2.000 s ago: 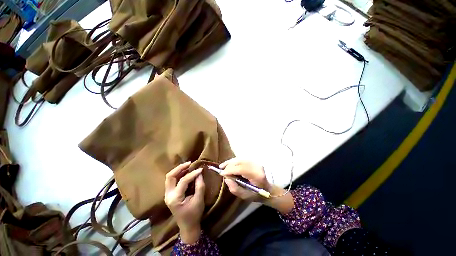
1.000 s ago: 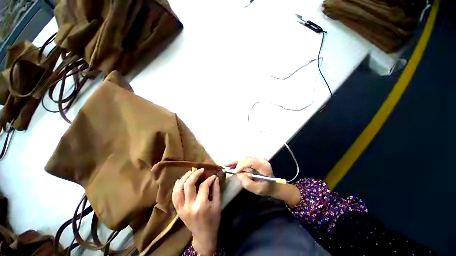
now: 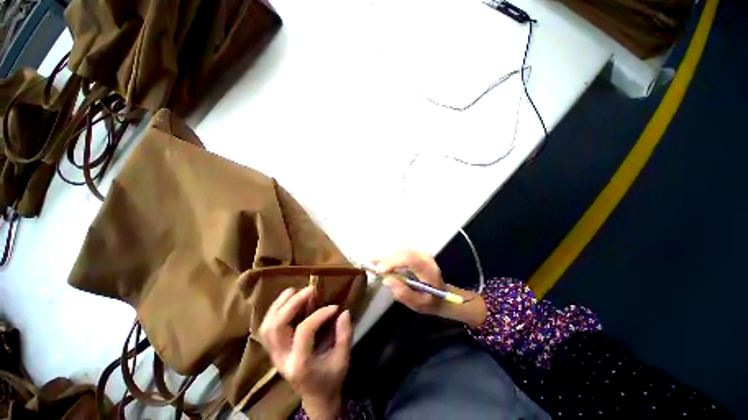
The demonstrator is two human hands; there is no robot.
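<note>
A tan-brown cloth bag (image 3: 180,221) lies creased over the table's front edge. My left hand (image 3: 310,340) rests on the bag below its stitched edge (image 3: 303,270), fingers bent on the cloth. My right hand (image 3: 417,281) holds a slim pale pen-shaped tool (image 3: 431,289) with a yellow rear end. Its tip is at the right end of the stitched edge; whether it touches is too small to tell. A thin pale cord (image 3: 474,254) runs from the tool's rear. Brown straps (image 3: 135,373) lie left of the bag.
Heaped brown bags (image 3: 164,49) with straps lie at the upper left of the white table (image 3: 353,115). A black connector (image 3: 513,11) and thin wires lie at the far side. Stacked brown cloth (image 3: 640,20) is at the upper right. The dark floor has a yellow line (image 3: 623,168).
The view has shifted, so table things sit further left and higher. The tool tip has moved from mid-edge to the right end of the stitched edge. My left hand has loosened from its pinch.
</note>
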